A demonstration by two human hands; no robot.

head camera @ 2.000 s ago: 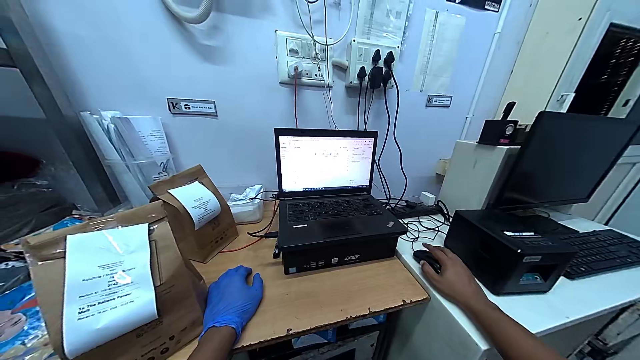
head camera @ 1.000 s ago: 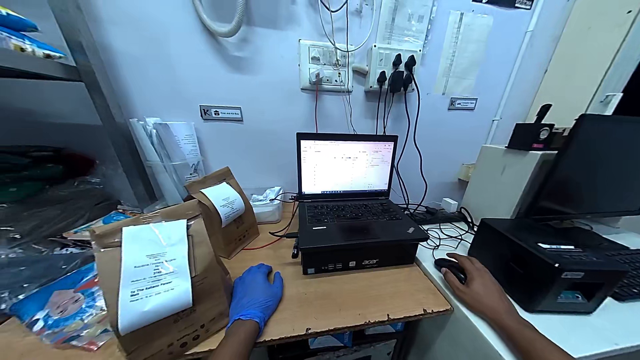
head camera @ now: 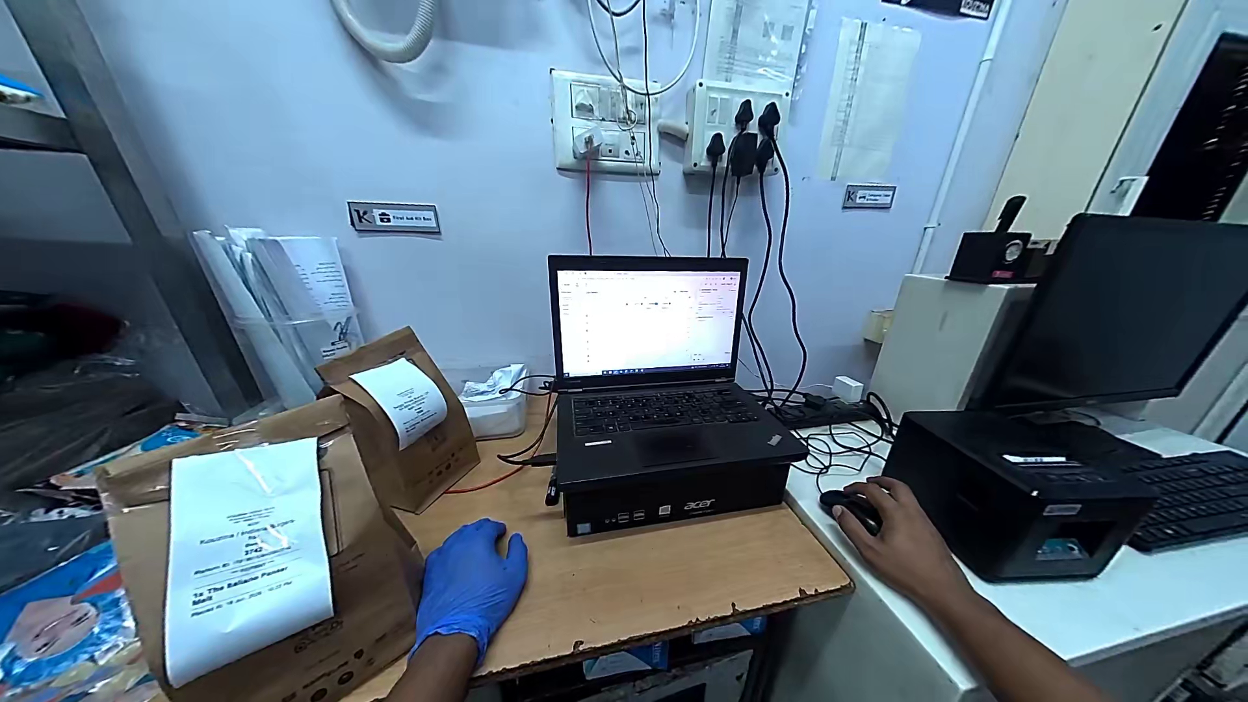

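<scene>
My left hand (head camera: 472, 585), in a blue disposable glove, rests palm down on the wooden desk (head camera: 673, 570), beside a brown paper bag (head camera: 375, 556) with a printed white slip. A second brown paper bag (head camera: 444, 458) with a slip stands behind it. My bare right hand (head camera: 897, 536) lies over a black computer mouse (head camera: 850, 509) on the white counter. Between my hands an open laptop (head camera: 673, 390) with a lit screen sits on a flat black Acer computer case (head camera: 678, 502).
Right of my right hand stand a black receipt printer (head camera: 1024, 497), a keyboard (head camera: 1189, 492) and a dark monitor (head camera: 1121, 312). Tangled cables (head camera: 843, 448) lie behind the mouse. A plastic tub (head camera: 495, 409) stands left of the laptop; papers fill a wall holder (head camera: 283, 312).
The view has shifted a little. My left hand stays on the desk beside the bag, and my right hand stays on the mouse.
</scene>
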